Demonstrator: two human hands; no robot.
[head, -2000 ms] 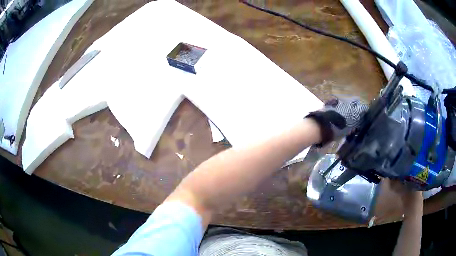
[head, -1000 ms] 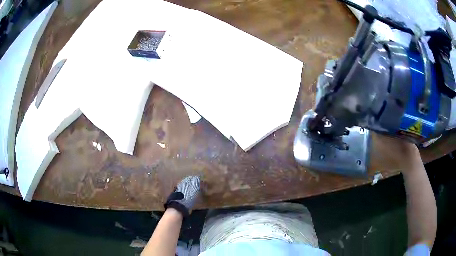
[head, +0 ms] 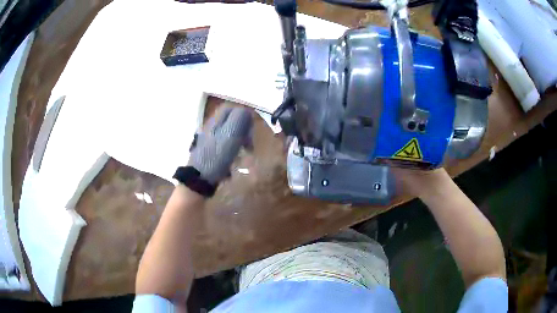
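Note:
The blue and grey cutting machine [head: 366,98] stands right of centre, its flat grey base plate [head: 351,183] over the table. My right hand [head: 418,178] is mostly hidden behind the motor housing and holds the machine from its near side; the fingers are not visible. My left hand [head: 221,147], in a grey mesh glove with a dark wrist strap, is slightly blurred at the notch in the thick white stack [head: 134,92]. It holds nothing visible. The machine hides the stack's right part. A small dark weight box [head: 186,46] rests on the stack.
A narrow grey strip [head: 50,131] lies on the stack's left part. Another white stack [head: 9,128] lies at the far left. White rolls [head: 504,58] lie at the upper right. A black cable passes at the top. White offcuts [head: 144,197] lie on the brown table [head: 244,232].
The machine and my right hand have moved left, from beside the stack to over its right part. My left hand first left the machine for the table's front edge, then moved up to the notch.

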